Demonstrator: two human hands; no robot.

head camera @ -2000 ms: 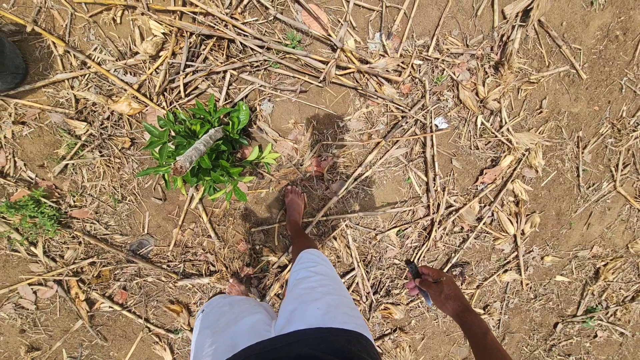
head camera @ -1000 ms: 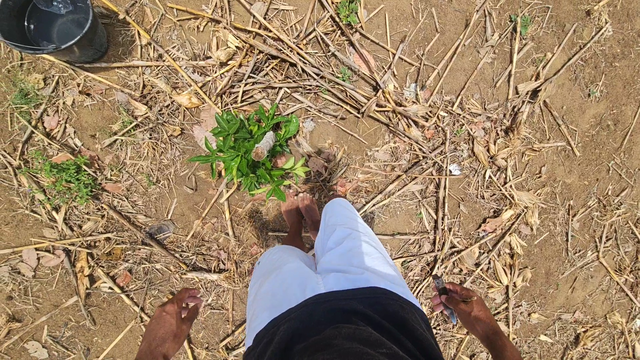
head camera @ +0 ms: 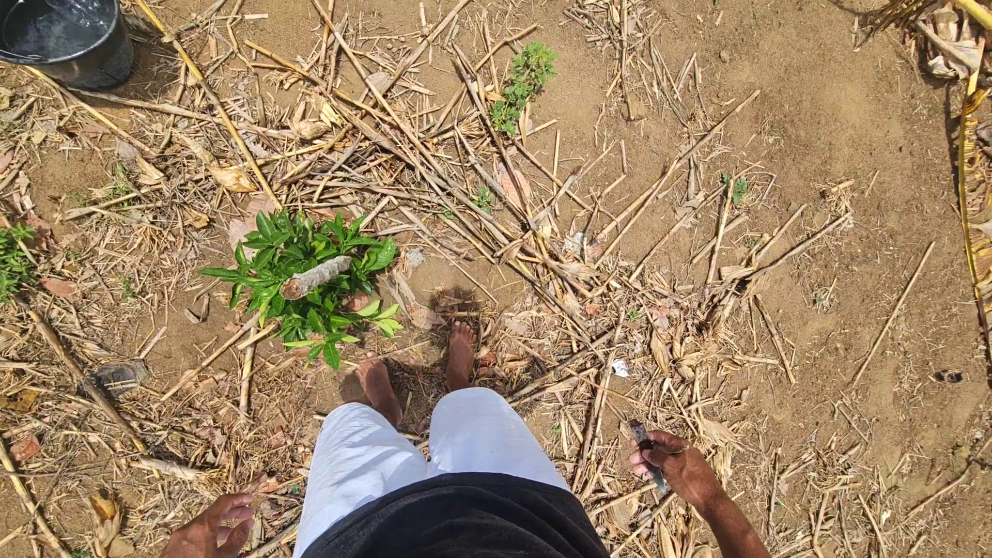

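My right hand (head camera: 678,465), at the lower right, is closed round a small knife (head camera: 649,456) with a dark handle. At the lower left, my left hand (head camera: 213,527) hangs with fingers apart and holds nothing. A cut, grey-barked plant stump (head camera: 316,277) rises out of green leafy shoots (head camera: 298,314), just ahead of my bare feet and left of centre. Neither hand touches the plant.
A black bucket (head camera: 97,58) stands at the top left. Dry stalks (head camera: 411,167) and husks litter the sandy soil. Small green weeds (head camera: 523,85) grow ahead, and dried yellow fronds (head camera: 969,194) lie along the right edge.
My left hand, out of view two seconds ago, shows at the lower left. My feet have shifted relative to the plant. The view has moved, bringing in more of the bucket. The knife remains in my right hand.
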